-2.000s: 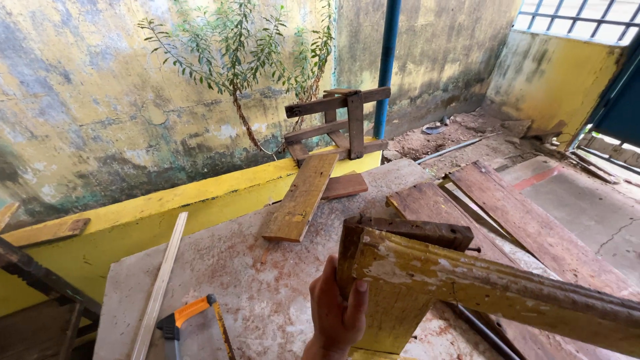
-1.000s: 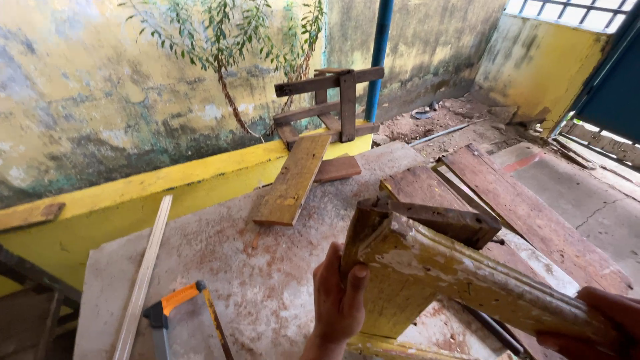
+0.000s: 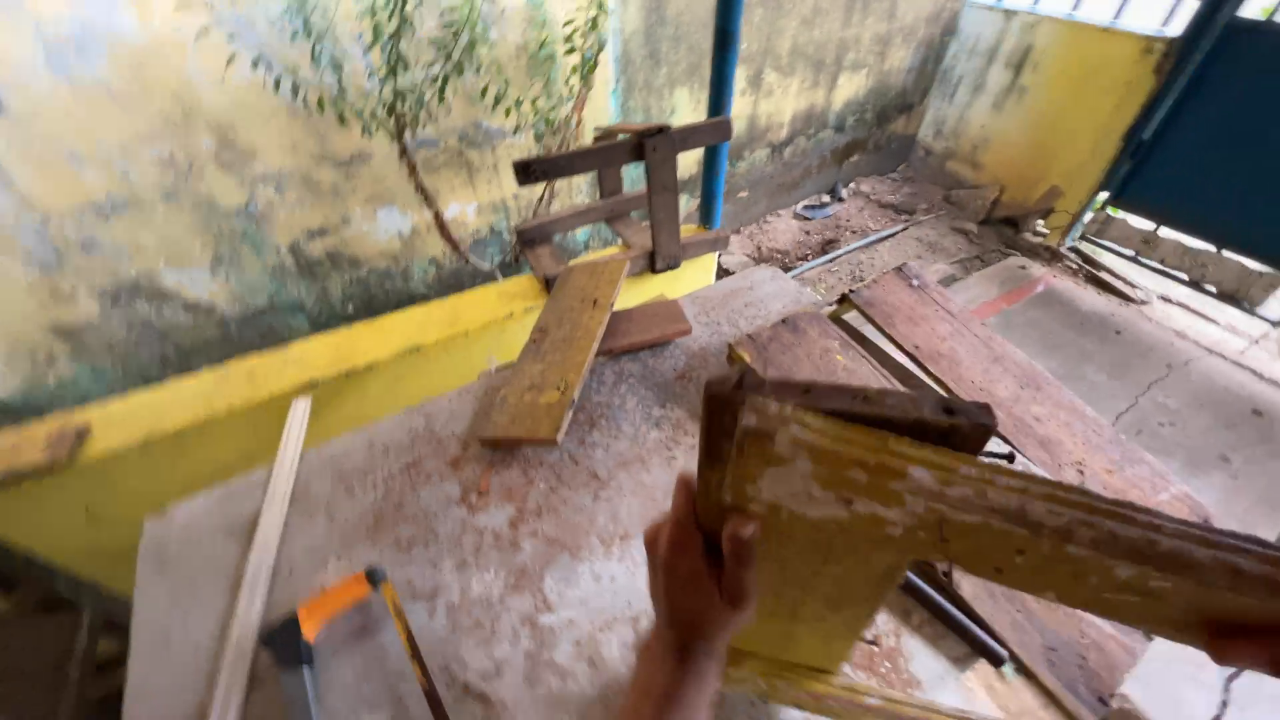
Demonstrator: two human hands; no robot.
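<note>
My left hand (image 3: pixel 700 580) grips the near corner of a yellow-painted wooden frame (image 3: pixel 900 500) with worn, flaking paint. A dark wood piece (image 3: pixel 870 408) runs behind the frame's top edge, close to that corner. At the right edge of the view my right hand (image 3: pixel 1245 645) is only partly visible, on the underside of the frame's long rail. Left of the hands, a hacksaw (image 3: pixel 335 605) with an orange and black frame lies on the worn slab (image 3: pixel 420 510), beside a thin pale wood strip (image 3: pixel 258 560).
A yellow-brown board (image 3: pixel 555 350) leans across the slab's far edge near a small reddish board (image 3: pixel 645 325). A dark wooden frame (image 3: pixel 662 200) stands on the low yellow wall (image 3: pixel 400 345). Long boards (image 3: pixel 1020 380) and a dark metal tube (image 3: pixel 955 620) lie at the right. A blue post (image 3: pixel 720 120) stands behind.
My right hand, not visible two seconds ago, came into view on the rail and is now mostly past the right edge. My left hand keeps its hold on the corner.
</note>
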